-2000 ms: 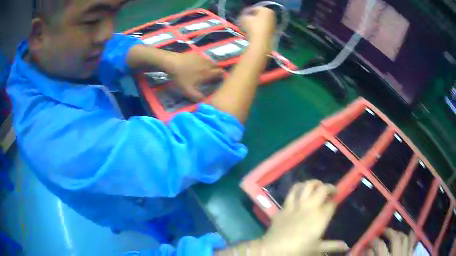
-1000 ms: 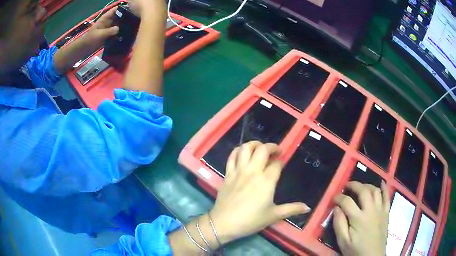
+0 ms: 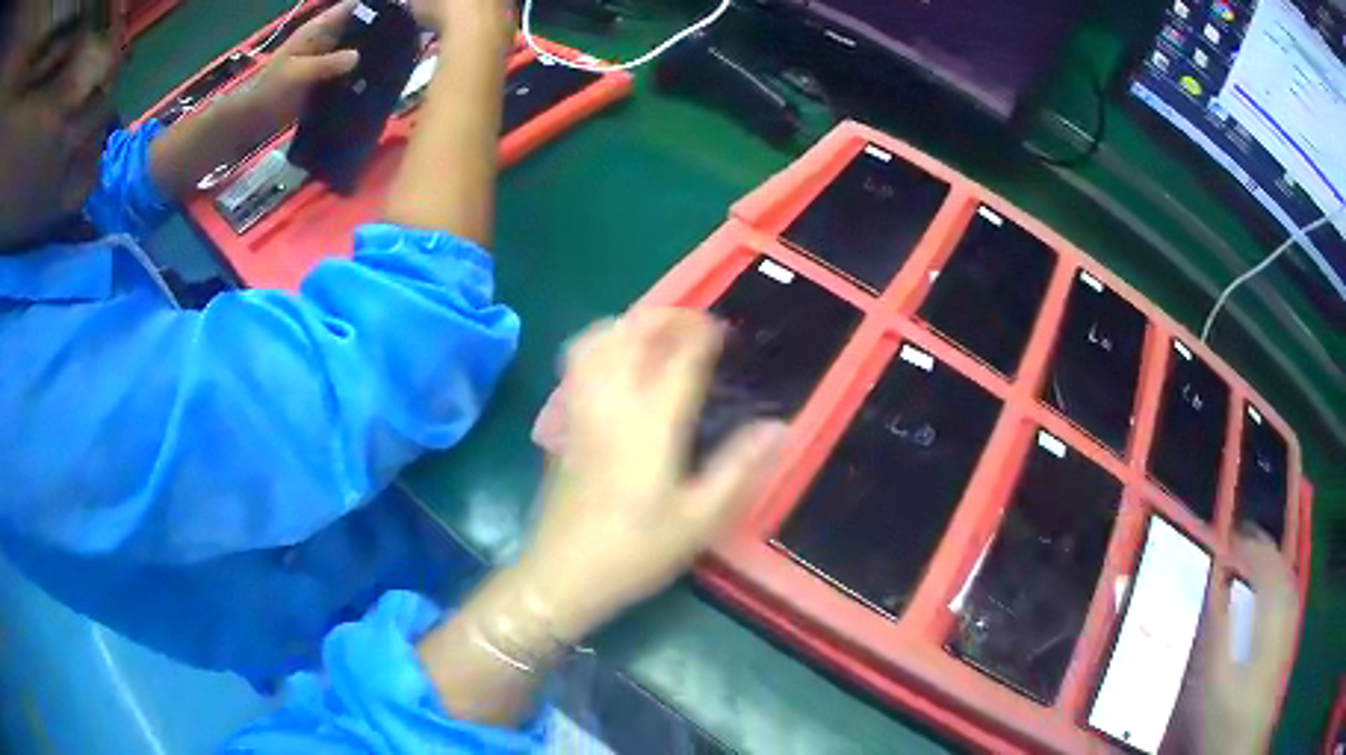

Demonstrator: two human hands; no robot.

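Observation:
A red-orange foam tray (image 3: 734, 580) lies tilted across the view, with two rows of smartphones. Most screens are black with a white label at the top, such as the second front phone (image 3: 886, 479). The fourth front phone (image 3: 1154, 637) has a lit white screen. The fifth front phone (image 3: 1241, 620) shows a bright strip beside my right hand. My left hand (image 3: 635, 450) is blurred, fingers apart, over the left end of the tray, partly covering the first front phone (image 3: 782, 347). My right hand (image 3: 1252, 642) is blurred at the tray's right end; its grip is unclear.
A neighbouring worker in a blue smock (image 3: 281, 443) sits close on the left, holding a black phone (image 3: 354, 103) over another red-orange tray (image 3: 318, 236). A white cable (image 3: 627, 67) and black devices lie behind on the green mat (image 3: 613, 207). Monitors stand behind; one (image 3: 1269, 96) shows desktop icons.
My left hand has moved left and up from between the first two front phones. My right hand has left the third front phone and moved to the tray's right end, uncovering the fourth phone's lit screen.

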